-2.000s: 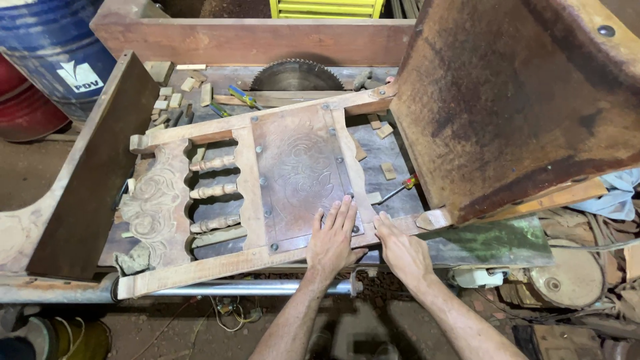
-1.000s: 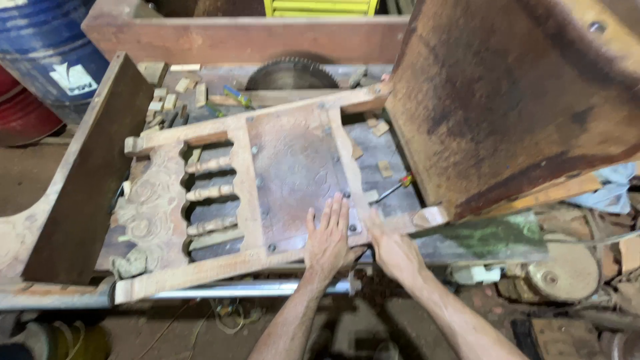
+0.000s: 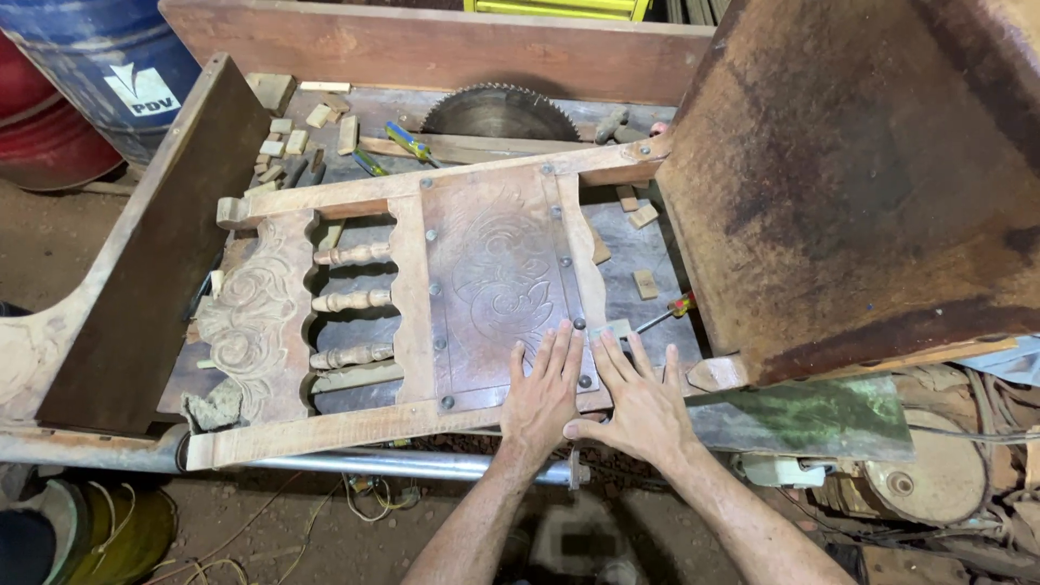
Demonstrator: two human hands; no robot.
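Note:
A carved wooden chair lies with its back (image 3: pixel 410 191) flat across the saw table, its leather seat (image 3: pixel 845 187) rising at the right. Studs run along both sides of the tooled leather panel (image 3: pixel 504 284) in the back. My left hand (image 3: pixel 544 398) rests palm down, fingers spread, on the panel's lower right corner. Close beside it my right hand (image 3: pixel 642 406) lies flat, fingers apart, over the lower rail and the scalloped crosspiece. A screwdriver (image 3: pixel 678 305) with a red and yellow handle lies just beyond the right fingers. Neither hand grips anything.
A toothed circular saw blade (image 3: pixel 500 114) stands up behind the chair back. Small wood blocks (image 3: pixel 296 142) and more screwdrivers (image 3: pixel 406 142) lie on the table (image 3: pixel 382 106). Wooden boards wall its left and far sides. A metal tube (image 3: pixel 422 465) runs along the near edge; drums (image 3: pixel 122 73) stand at left.
My right hand, bunched near the lower rail before, now lies flat with its fingers spread further up and nearer the panel. My left hand stays on the leather.

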